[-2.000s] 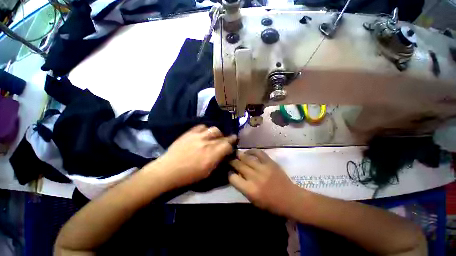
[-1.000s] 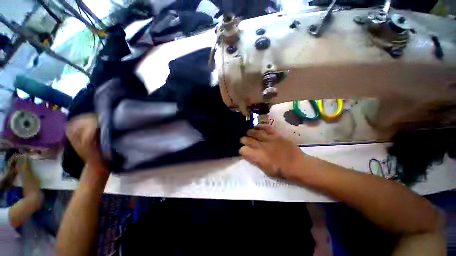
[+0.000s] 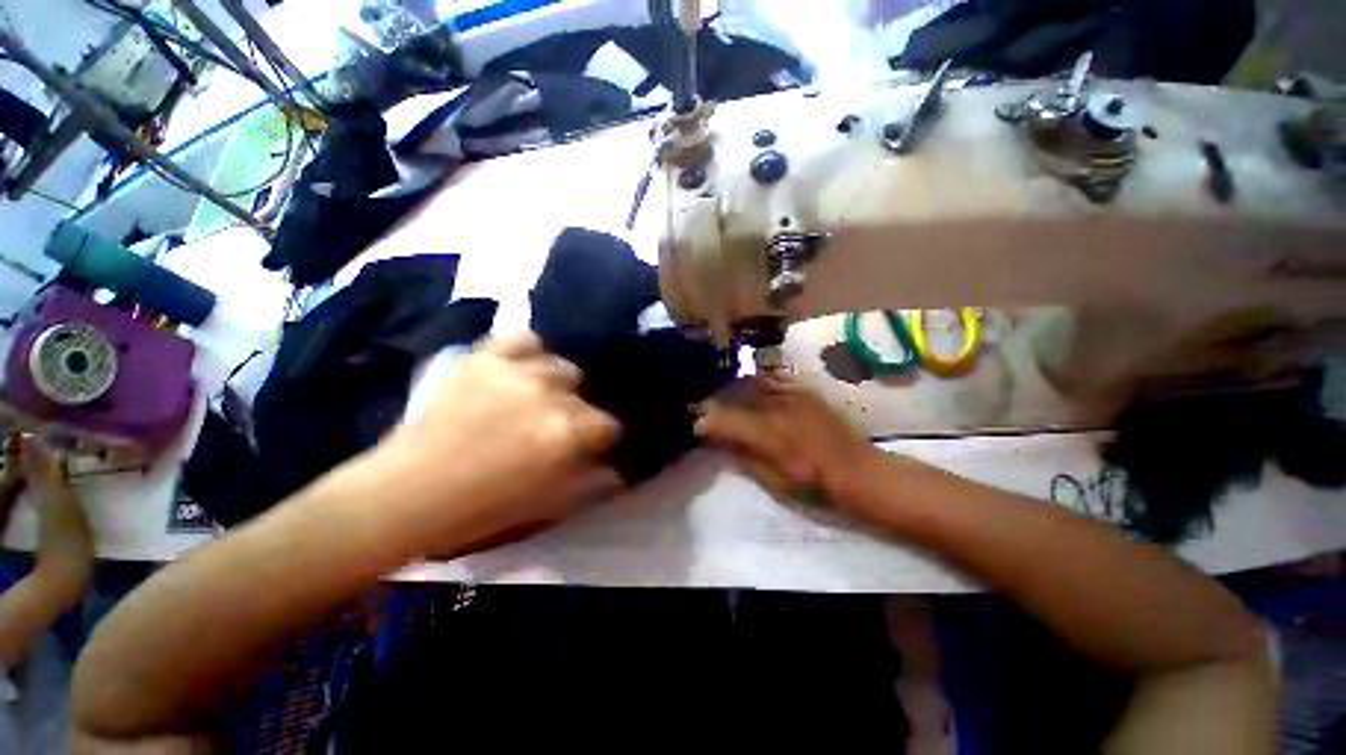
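A black garment panel [image 3: 605,317] lies bunched left of and under the sewing machine head [image 3: 694,251]. More of the black cloth [image 3: 347,369] spreads to the left on the white table. My left hand [image 3: 509,421] is blurred, with fingers curled over the cloth left of the needle; it appears to grip it. My right hand [image 3: 775,435] is at the presser foot [image 3: 738,354], its fingertips on the cloth's right edge. The needle and the cloth edge beneath it are too small and dark to make out.
Snips with green and yellow loops [image 3: 915,339] lie behind the needle under the arm. Dark tangled thread waste [image 3: 1210,450] is at the right. A purple machine [image 3: 104,369] and another person's arm [image 3: 52,546] are far left. More black cloth [image 3: 502,111] is piled behind.
My left hand swung out left with the cloth, then came back right towards the needle. The cloth at left has been laid down. My right hand has stayed near the presser foot.
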